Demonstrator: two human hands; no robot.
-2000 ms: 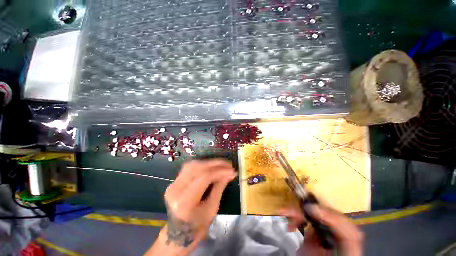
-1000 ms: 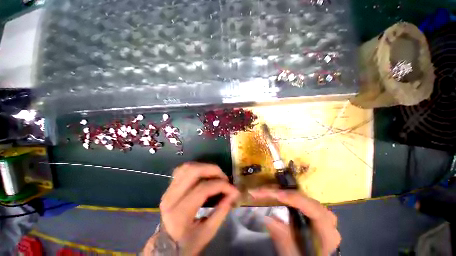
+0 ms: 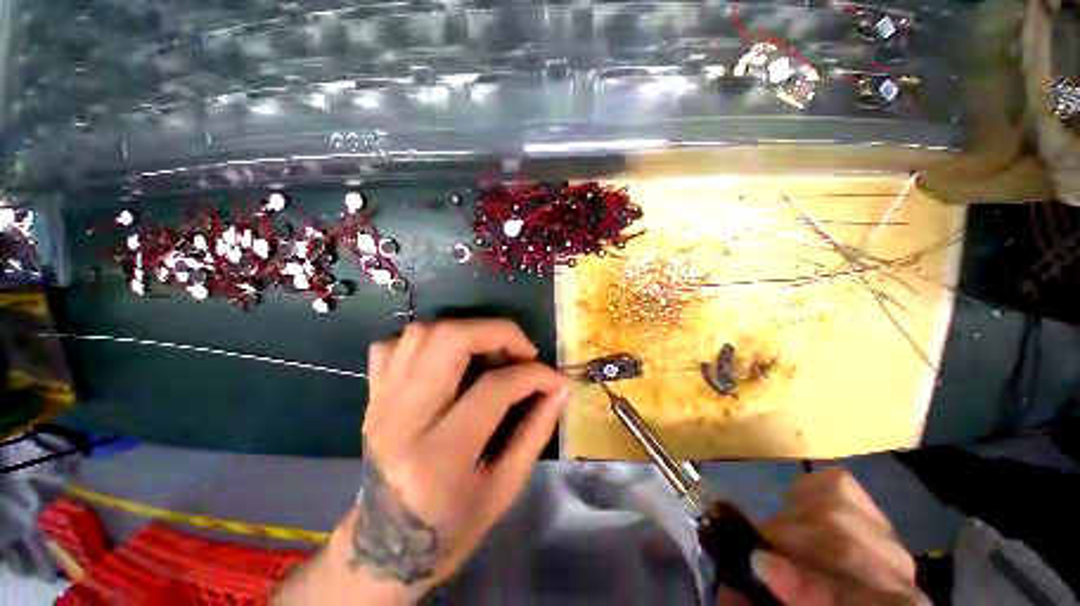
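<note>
A small dark circuit board (image 3: pixel 610 369) with a pale centre lies near the left edge of the wooden board (image 3: pixel 853 414). My left hand (image 3: pixel 456 414) is left of it, thumb and forefinger pinched on the end of the solder wire (image 3: pixel 201 348), which runs in from the left and passes behind the hand. The wire's tip reaches the module's left end. My right hand (image 3: pixel 829 550) is shut on the soldering iron (image 3: pixel 657 444) by its black grip. The iron's tip is at the module's lower edge; whether it touches is unclear.
White-faced components (image 3: pixel 237 255) and a dark red-wired heap (image 3: pixel 551 219) lie behind my left hand. A clear blister tray (image 3: pixel 474 95) is behind them. A dark curved piece (image 3: pixel 719 369) and loose thin wires (image 3: pixel 865 266) lie on the board. A thick tan cup (image 3: pixel 1007 107) stands at the right.
The view has moved closer to the board. My hands, near each other before, are now apart. The iron's tip has moved from near the dark heap down to the module, and the solder end has reached it.
</note>
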